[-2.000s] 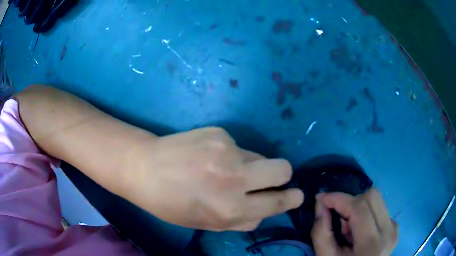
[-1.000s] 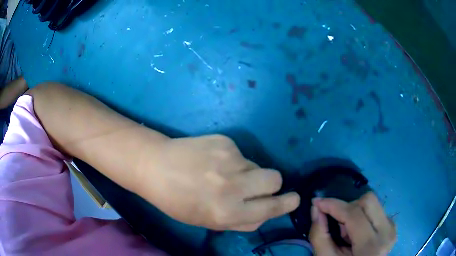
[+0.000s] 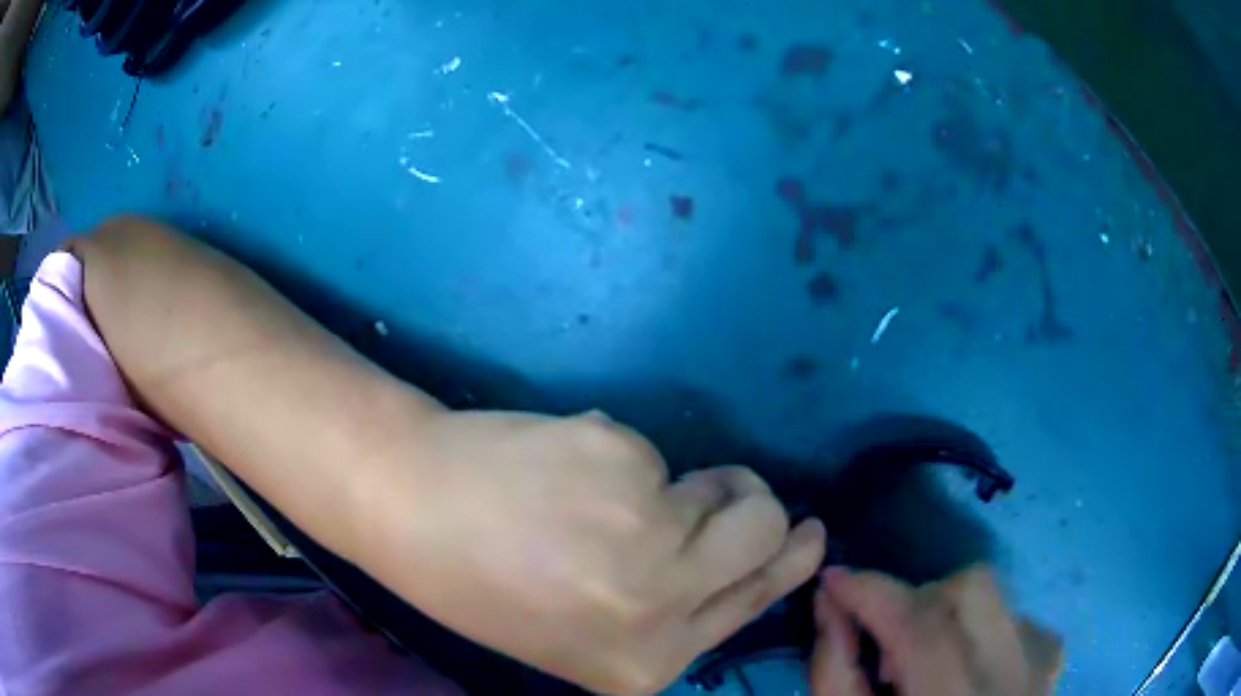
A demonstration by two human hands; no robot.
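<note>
A black curved frame, possibly a headphone frame (image 3: 939,446), lies low in view on the right; its hooked, knobbed end points right. A second thin dark curved piece (image 3: 742,664) shows below my hands. My left hand (image 3: 585,530) comes in from the left, back up, its curled fingers closed at the frame's near part. My right hand (image 3: 932,632) is blurred and cut off by the bottom edge, with thumb and index finger pinched at the same spot. The fingertips of both hands nearly meet. The joint and any small part between them are hidden.
The worn blue-green bench (image 3: 544,272) has scratches and dark spots. A black pile of frames (image 3: 150,27) lies at the upper left. A dark green surface (image 3: 1143,82) runs beyond the bench's right edge. A cardboard edge (image 3: 245,503) shows below my left forearm.
My right hand has moved slightly left and down, uncovering more of the frame's hooked end. My left fingers are more curled and slightly lower. The background person's arm at the left edge has shifted.
</note>
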